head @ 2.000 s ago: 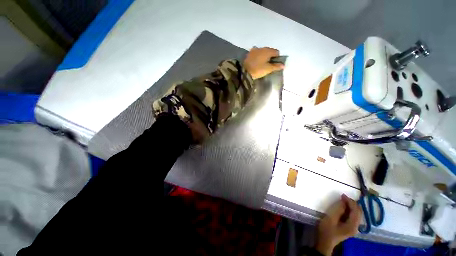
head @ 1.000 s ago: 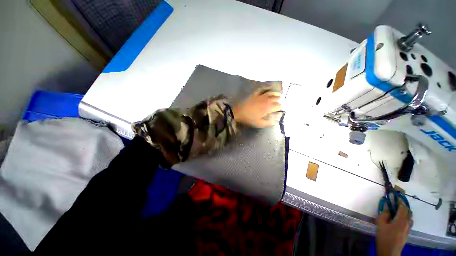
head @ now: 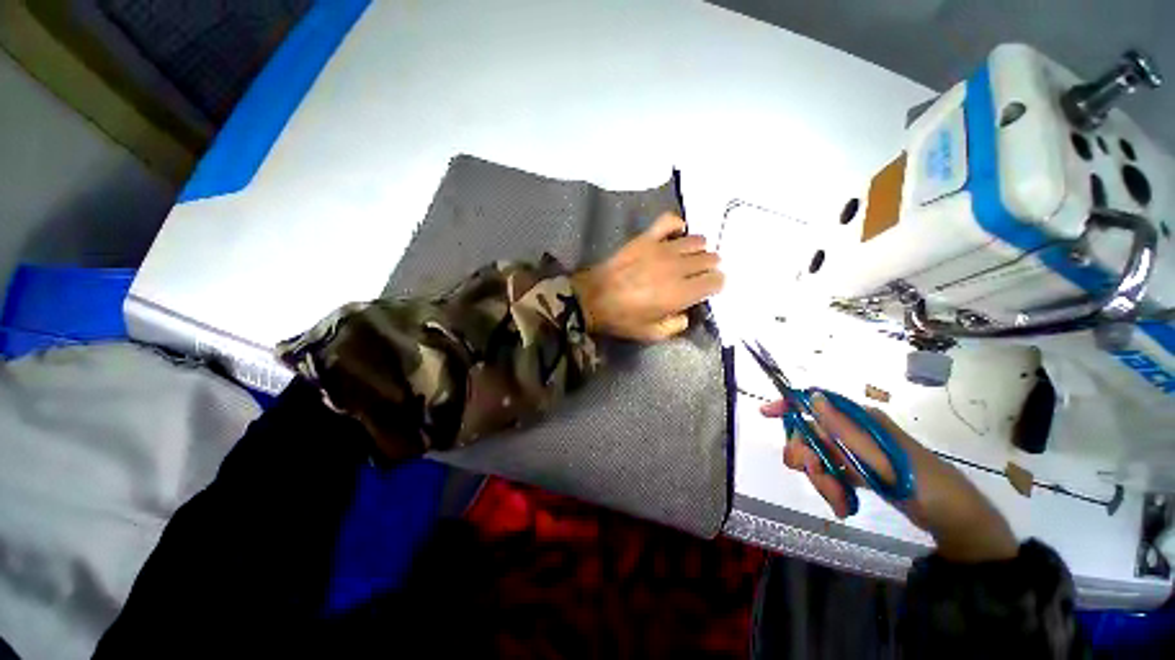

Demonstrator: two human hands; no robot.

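A grey textured cut panel [head: 619, 445] lies on the white table, with a narrow dark strip [head: 729, 451] along its right edge. My left hand [head: 651, 281] rests on the panel near that edge, fingertips at the dark strip; whether it pinches the cloth is unclear. My right hand [head: 844, 445] holds blue-handled scissors [head: 883, 467] by the loops. The dark blades point up and left, their tips close to the panel's right edge, just below my left fingers.
The white sewing machine head [head: 1031, 194] with a blue stripe stands at the right. A small black tool [head: 1032, 413] and brown tape patches [head: 1019, 478] are on the bed. Pale grey cloth [head: 116, 477] lies over blue at the left. A measuring tape runs along the front edge.
My right hand took hold of the scissors at the table's right front and brought them left to the panel's edge. My left hand moved down from the panel's upper corner, and the panel shifted.
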